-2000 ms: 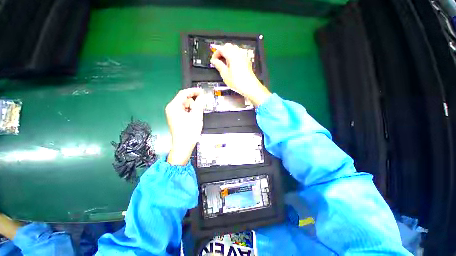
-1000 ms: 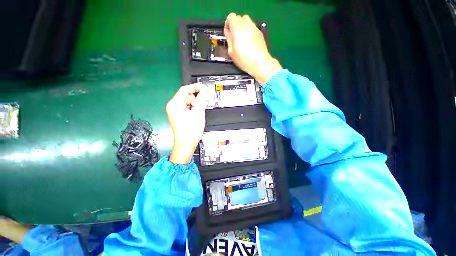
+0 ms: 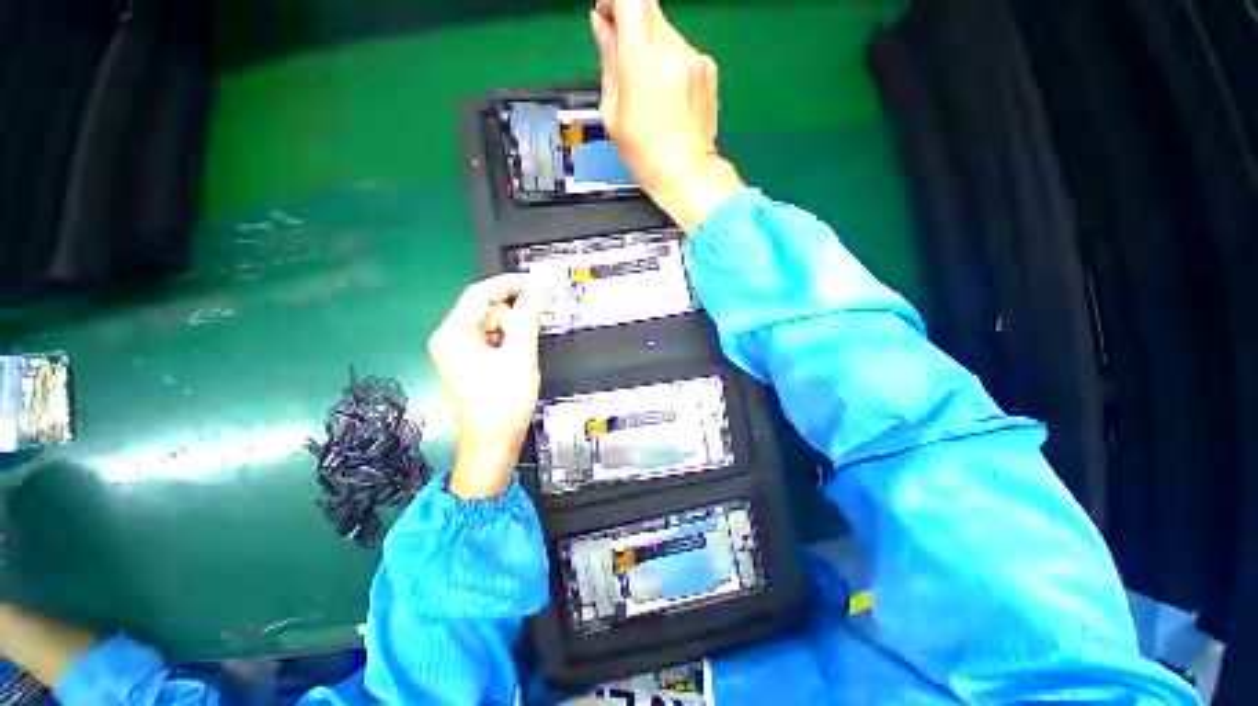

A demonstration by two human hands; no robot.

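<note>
A long black foam tray [image 3: 607,357] holds several phone middle frames in a column of slots, the nearest one [image 3: 664,568] with an orange tab inside. My right hand [image 3: 660,104] is over the right part of the far slot, its fingers reaching past the tray's far edge. Its fingertips are together; whether they pinch something cannot be told. My left hand [image 3: 490,361] is at the left edge of the second frame [image 3: 621,283], fingers curled with thumb and forefinger close together; its content cannot be made out.
A pile of small black parts [image 3: 370,455] lies on the green surface left of the tray. A clear bag of light parts [image 3: 35,401] is at the far left. Tall black stacks [image 3: 104,152] stand at both sides. Another person's forearm [image 3: 42,644] shows at lower left.
My right hand has moved from inside the far frame to beyond the tray's far edge. My left hand stays curled beside the second frame. The view has shifted slightly.
</note>
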